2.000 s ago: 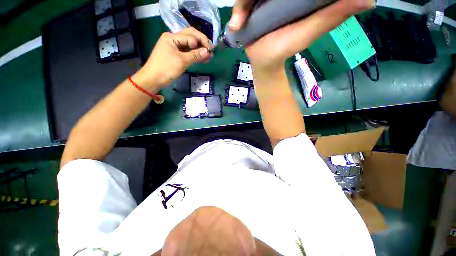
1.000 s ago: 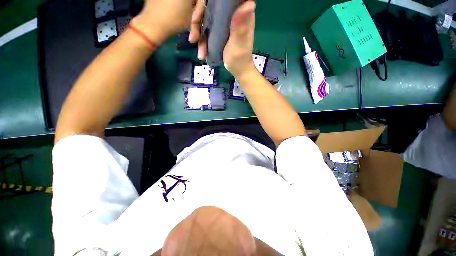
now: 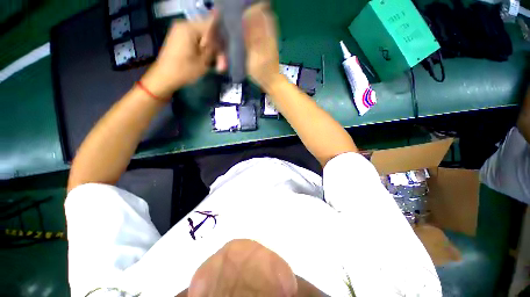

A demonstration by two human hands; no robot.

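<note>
The grey electric screwdriver (image 3: 233, 40) stands nearly upright, tip down, over the housings, somewhat blurred. My right hand (image 3: 260, 43) is closed around its right side. My left hand (image 3: 189, 55) is at its left side, fingers bent near the driver; whether it touches the driver or holds something small is unclear. Below the tip lies a black housing with a silvery plate (image 3: 231, 93), partly hidden. Another housing (image 3: 226, 118) lies nearer the bench edge. More housings (image 3: 289, 72) lie right of them, partly behind my right wrist.
A black tray (image 3: 87, 75) with a row of housings (image 3: 124, 53) is at left. A white tube (image 3: 359, 84) and a teal-green box (image 3: 401, 37) are at right, with black parts (image 3: 473, 29) beyond. An open carton (image 3: 453, 200) sits below the bench edge. A person's sleeve (image 3: 511, 168) shows far right.
The screwdriver has swung from slanting at upper right to nearly upright over the housings, with my right hand. My left hand went up and came back down beside it.
</note>
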